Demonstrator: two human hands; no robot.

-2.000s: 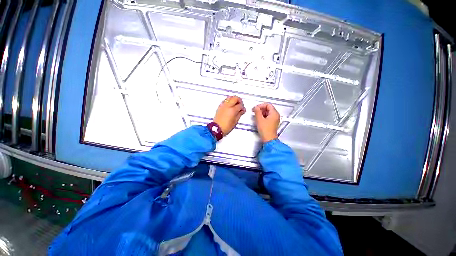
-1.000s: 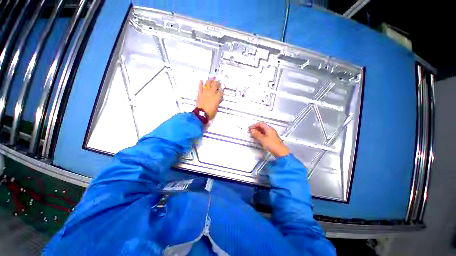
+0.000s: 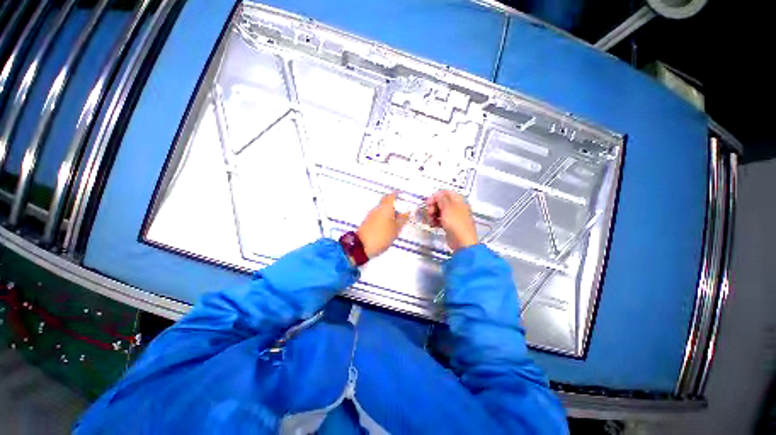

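Observation:
A large silver back panel [image 3: 272, 200] with a black edge lies in front of me, tilted in the picture. Its bracket plate [image 3: 425, 127] is near the middle. My left hand [image 3: 383, 228] is over the panel just below the bracket plate, thumb and fingers close together. My right hand [image 3: 451, 217] is right beside it, fingertips pinched. Something small and thin shows faintly between the two hands' fingertips; it is too small and bright to name. I cannot tell which hand grips it.
Blue conveyor padding [image 3: 664, 229] surrounds the panel. Metal rollers [image 3: 77, 110] are at the left, more rollers [image 3: 710, 272] at the right. A red lead pile [image 3: 68, 327] with white specks lies on a green mat [image 3: 77, 361] at the lower left. A pale round object [image 3: 676, 7] is at the top right.
My left hand has moved from the bracket plate's left side down and right, beside my right hand. My right hand has turned more upright. The panel sits slightly differently in the view.

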